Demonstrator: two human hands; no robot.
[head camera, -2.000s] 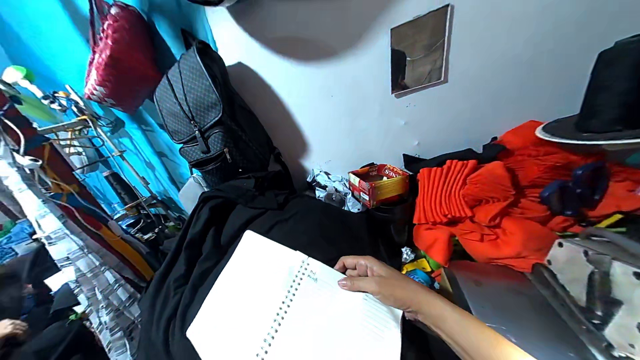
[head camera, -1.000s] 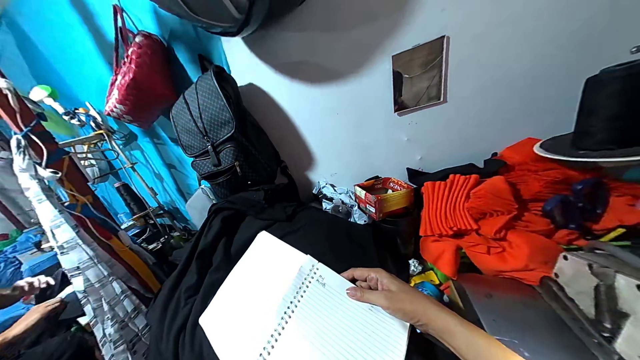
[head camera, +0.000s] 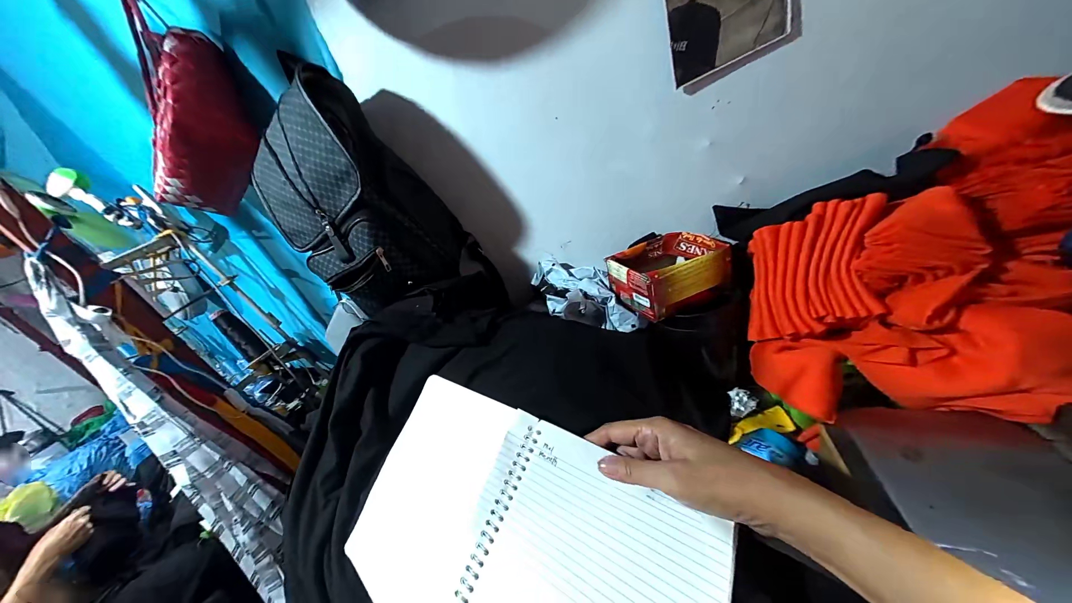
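Note:
An open spiral-bound notebook lies over black fabric at the lower middle. Its left page is blank; the lined right page bears a little handwriting near the top. My right hand pinches the upper right edge of the lined page, thumb on top and fingers curled at the edge. My left hand is out of view. Just beyond the fabric stands an open red and yellow cardboard box, beside crumpled grey cloth or paper.
Folded orange ribbed fabric is piled at right, above a grey machine surface. A checked backpack leans against the wall, near a hanging red bag. Thread stands are at left. Another person's hands show at lower left.
The view has shifted, and the black hat seen earlier at right is now mostly out of frame. My right hand keeps its hold on the notebook's edge.

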